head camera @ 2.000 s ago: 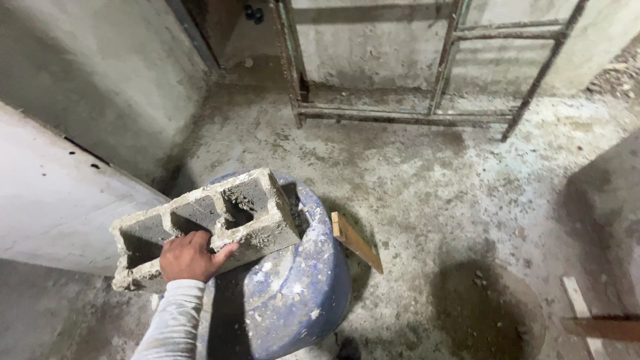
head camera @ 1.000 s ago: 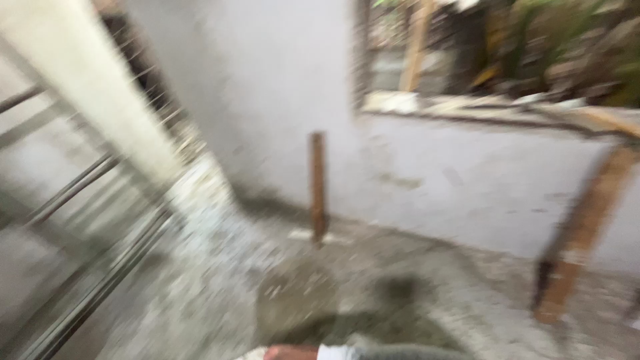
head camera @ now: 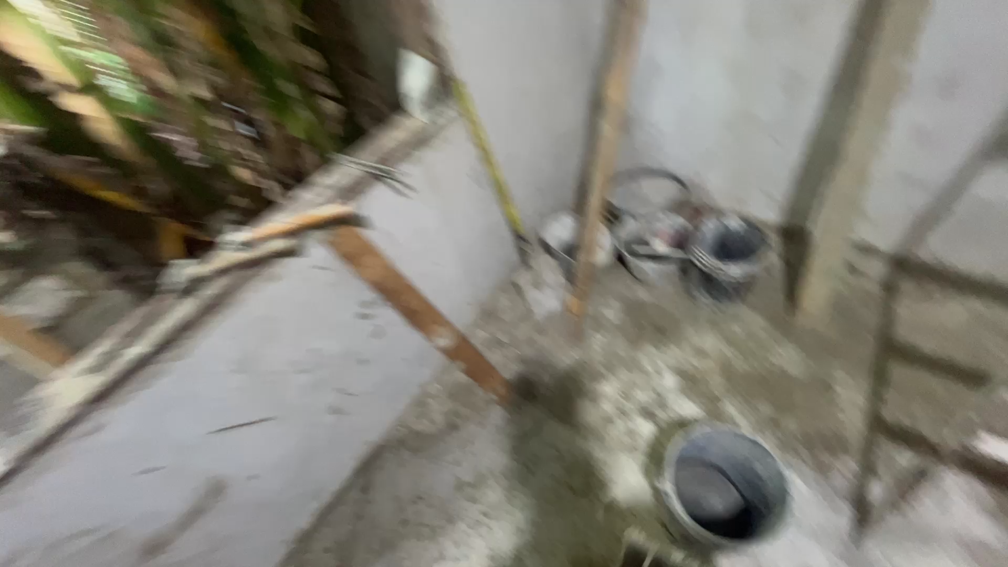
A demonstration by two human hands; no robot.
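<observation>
Neither of my hands shows in the present head view, which is blurred. A bucket (head camera: pixel 720 484) stands on the concrete floor at the lower right, its dark inside facing up. Near the wall behind it are several more buckets (head camera: pixel 728 256). A wooden plank (head camera: pixel 421 315) leans against the low grey wall (head camera: pixel 315 378) below a window opening. On the sill (head camera: pixel 189 287) lie tools with long handles, too blurred to name exactly.
An upright wooden post (head camera: pixel 602 150) rises in front of the buckets. A yellow strip or rod (head camera: pixel 488 157) leans in the corner. Another post (head camera: pixel 854 173) and a metal frame (head camera: pixel 878 394) stand at the right. Leaves (head camera: pixel 260 71) show outside the opening.
The view has swung far round to the window wall and buckets. Two seconds ago a hand was on a hollow concrete block over a blue drum; hand, block and drum are now out of view.
</observation>
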